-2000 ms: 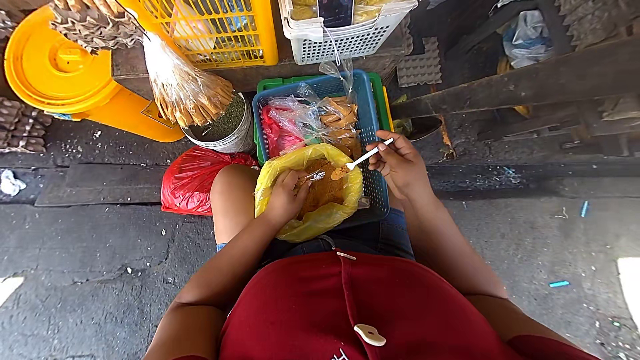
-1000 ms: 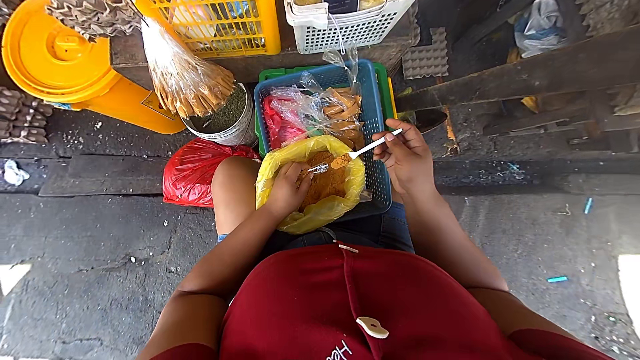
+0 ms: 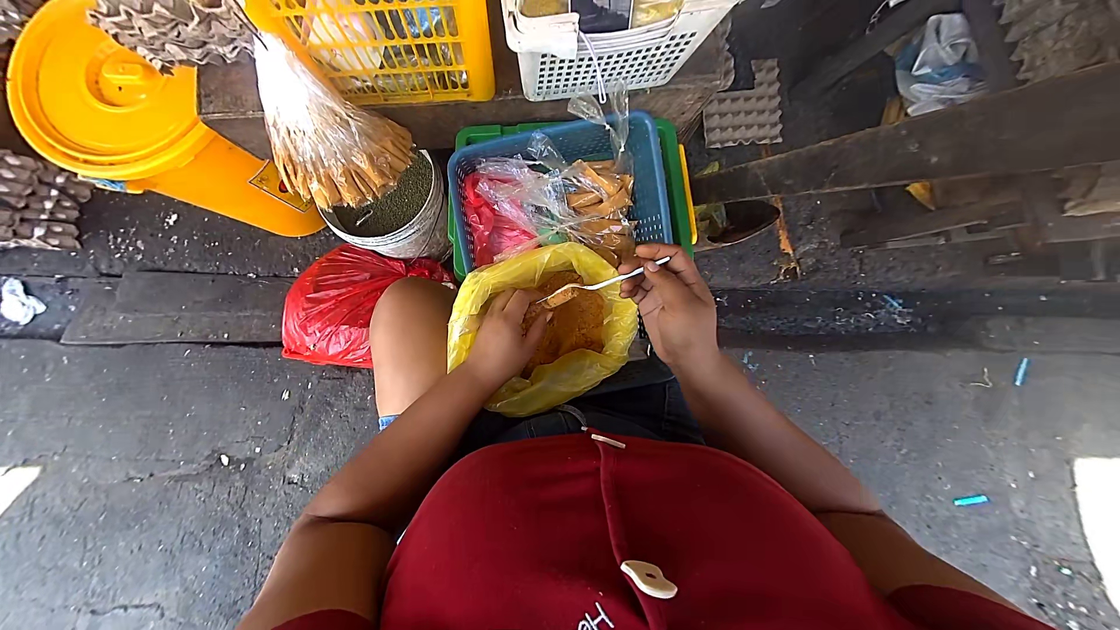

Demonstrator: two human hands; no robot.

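Note:
My right hand [image 3: 672, 302] holds the handle of a white plastic spoon [image 3: 612, 279]; its bowl carries orange-brown powder. Below the spoon, more of that powder [image 3: 582, 324] fills a yellow plastic bag [image 3: 560, 391] that stands open at my lap. My left hand [image 3: 509, 334] is at the bag's left side, fingers bent by the spoon's tip; a bit of clear plastic seems to be between them, partly hidden. Just beyond the bag, a blue basket [image 3: 654, 175] holds pink plastic [image 3: 490, 219] and clear bags of brown packets [image 3: 601, 197].
A red bag [image 3: 328, 306] lies left of my knee, near a bucket of green grains [image 3: 394, 206]. Packets in clear plastic [image 3: 337, 149] hang over the bucket. Farther off are a yellow lidded bin [image 3: 114, 87], a yellow crate [image 3: 479, 52] and a white basket [image 3: 604, 70]. Wooden beams [image 3: 919, 140] run at right.
The spoon was farther right and more steeply tilted two seconds ago; its loaded bowl is now closer to my left fingers. My left hand stays at the bag's left side.

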